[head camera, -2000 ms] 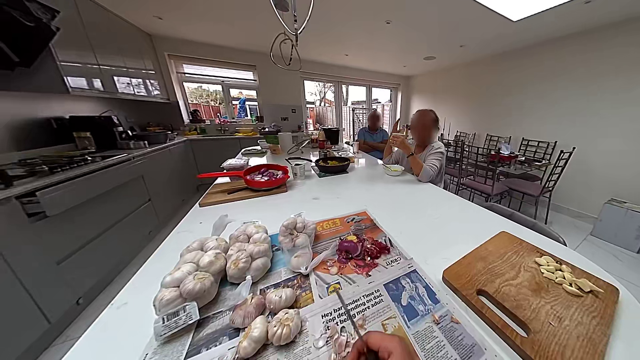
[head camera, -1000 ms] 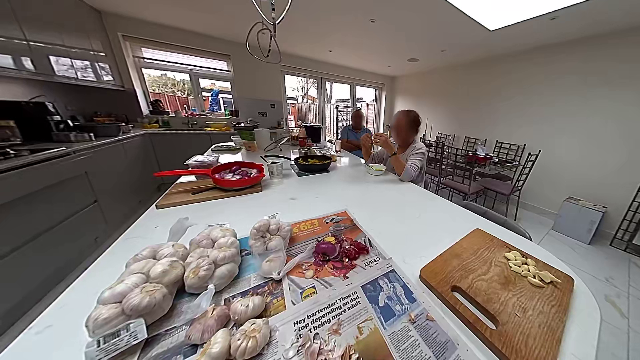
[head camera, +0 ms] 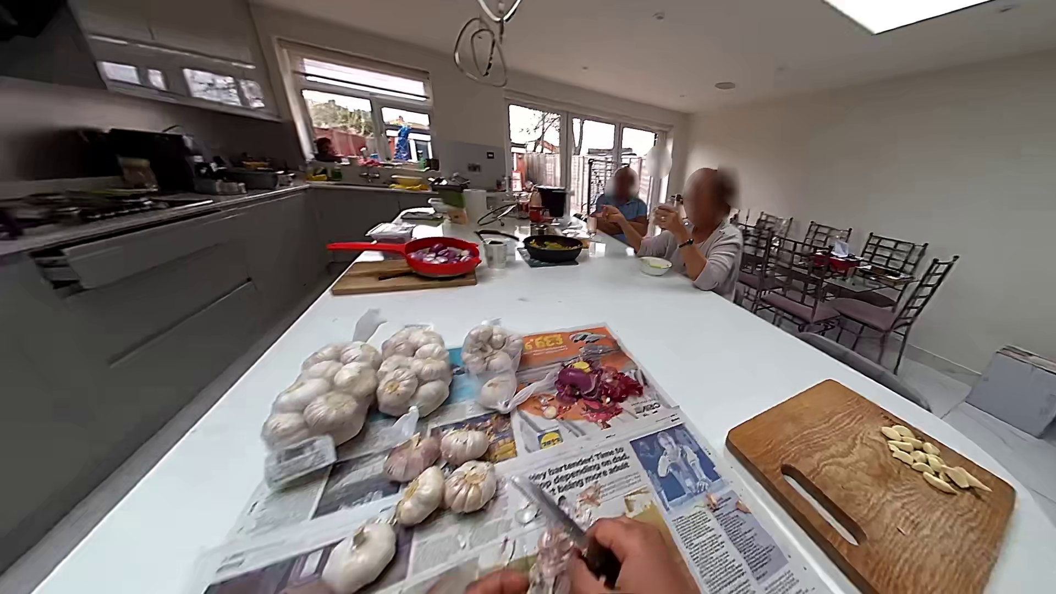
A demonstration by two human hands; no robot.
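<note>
My right hand [head camera: 639, 561] grips a knife [head camera: 554, 510] by its dark handle, blade pointing up and left over newspaper [head camera: 652, 462]. Against it, at the bottom edge, is a partly peeled garlic bulb [head camera: 551, 561]. The fingertips of my left hand [head camera: 499, 582] touch or nearly touch the bulb's left side; most of that hand is out of frame. A loose garlic bulb [head camera: 360, 557] lies further left, with several more bulbs [head camera: 470, 485] above it. Netted or bagged garlic [head camera: 326, 396] sits behind. Peeled cloves [head camera: 924, 458] rest on a wooden board [head camera: 825, 445] at right.
Red onion skins [head camera: 594, 388] lie on the newspaper. Farther back, a red pan [head camera: 441, 257] of chopped onion stands on a wooden board [head camera: 363, 280], beside a black pan [head camera: 553, 249]. Two people sit at the counter's far right side, near a small bowl [head camera: 656, 266].
The knife and my hands are plainly visible at the bottom now; one second ago they were mostly out of view. A garlic bulb now shows at the lower left of the newspaper.
</note>
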